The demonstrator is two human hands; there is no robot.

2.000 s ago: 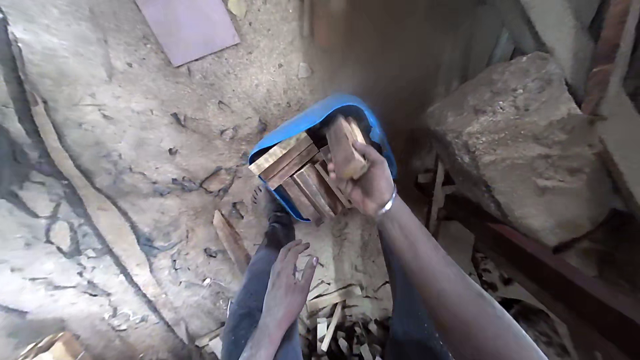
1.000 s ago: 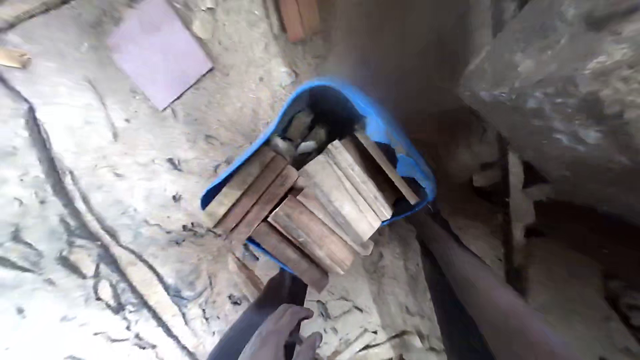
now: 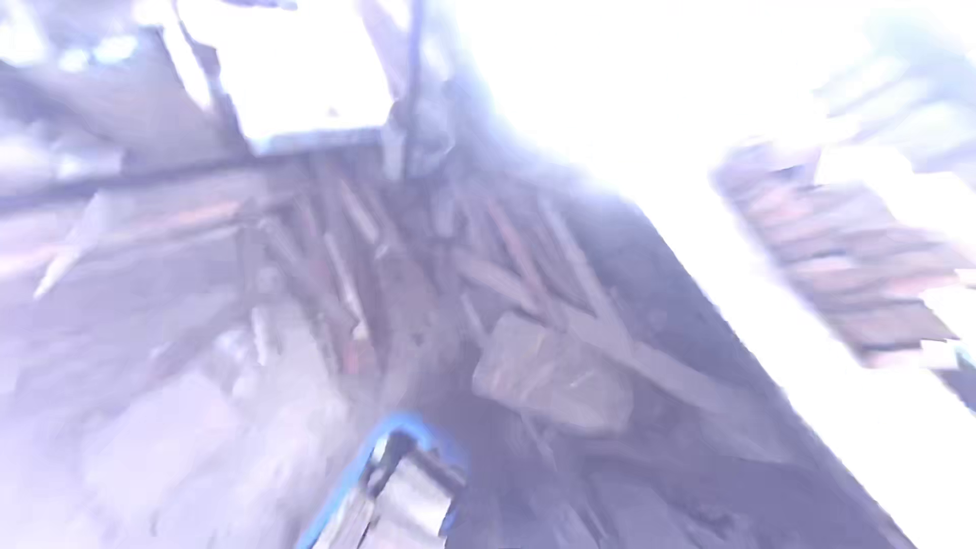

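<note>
The blue plastic container (image 3: 339,496) shows only in part at the bottom edge of the head view. Cut wooden blocks (image 3: 415,496) lie inside it, their lower ends cut off by the frame. Neither my left hand nor my right hand is in view, so what they hold or touch is hidden. The picture is blurred and overexposed.
A large rough block (image 3: 553,374) lies right of centre, beyond the container. Long wooden strips (image 3: 351,282) lean and lie behind it. A pale, overexposed band (image 3: 762,351) runs down the right side, with stacked pieces (image 3: 846,259) past it.
The view has swung up and away from the container. Both hands, seen two seconds ago with a wooden block in my right hand, are out of view.
</note>
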